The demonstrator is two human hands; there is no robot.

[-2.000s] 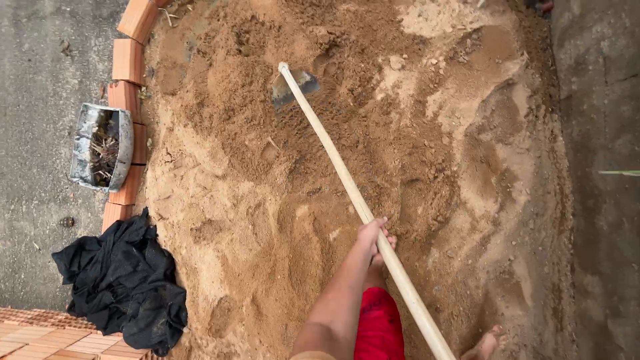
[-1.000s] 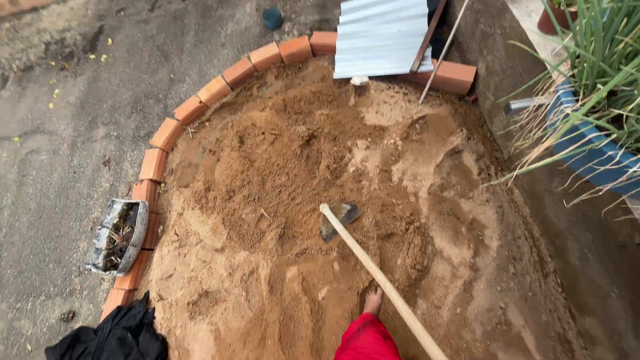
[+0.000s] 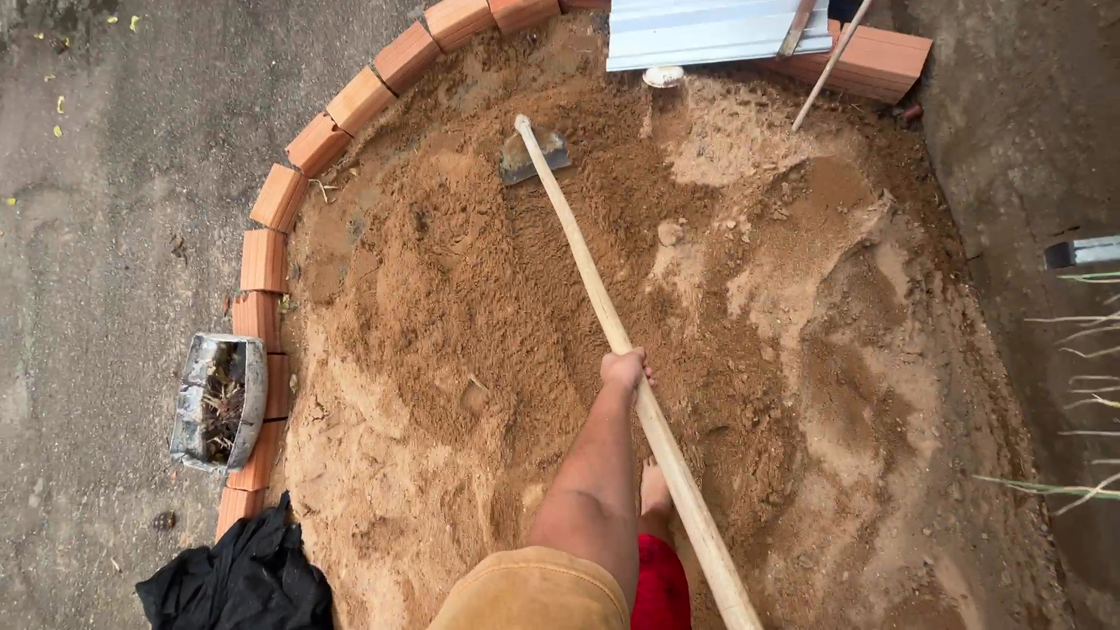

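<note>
My left hand [image 3: 626,368] is closed around the middle of a long wooden hoe handle [image 3: 584,262]. The handle runs from the lower right up to the hoe's metal blade [image 3: 535,157], which rests on the damp sand [image 3: 437,306] near the upper part of the sand bed. Part of the blade is hidden by the handle. The handle's rear end leaves the bottom edge of the view, and my right hand is out of sight. A bare foot [image 3: 654,490] stands on the sand beside the handle.
Hollow clay bricks [image 3: 361,99] curve around the sand. A container of dry plant matter [image 3: 255,402] and black cloth [image 3: 245,573] lie at left. Corrugated metal sheet [image 3: 700,31], a white round object [image 3: 663,77] and a thin stick [image 3: 831,66] are at the top. Long leaves [image 3: 1094,402] reach in from the right.
Compared with one second ago, the hoe blade lies farther out across the sand, nearer the brick edge, and my left hand and arm have come into view. The view has shifted.
</note>
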